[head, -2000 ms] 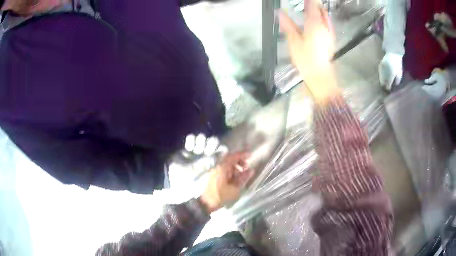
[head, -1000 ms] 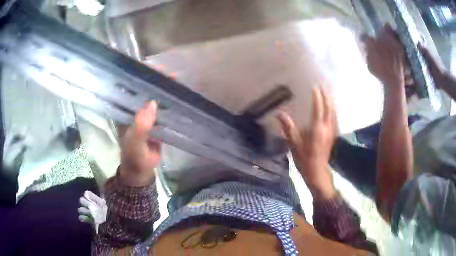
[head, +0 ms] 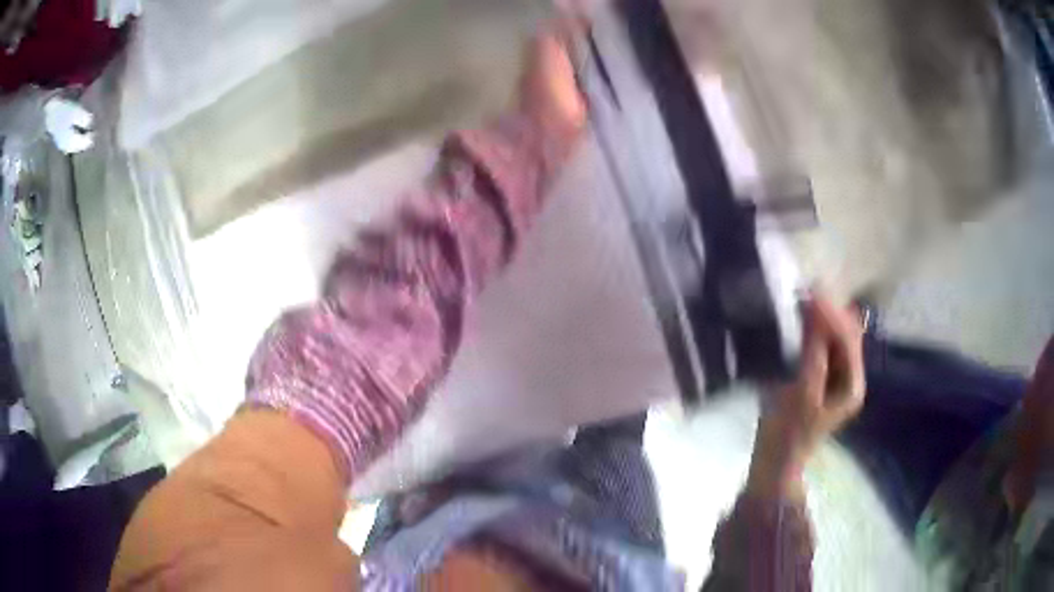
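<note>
A long black plastic trim part point(head: 705, 197) with a pale glossy face runs from the top edge down to the lower middle right, over a pale sheet point(head: 543, 312). A short dark prong sticks out from its right side. My left hand point(head: 557, 75), bare and blurred, grips the part's left edge near the top; its fingertips are hard to see. My right hand point(head: 830, 364), bare, holds the part's lower end from the right.
A grey-brown sheet point(head: 347, 127) lies behind the pale one. A white-gloved hand point(head: 69, 124) and a red garment point(head: 58, 44) are at the upper left. Clear film point(head: 145, 254) lies at the left. Another person's dark clothing point(head: 936, 405) is at the lower right.
The part has swung from a slant across the left to a steep line right of centre. My left hand has moved up and right with it; my right hand has closed on its lower end.
</note>
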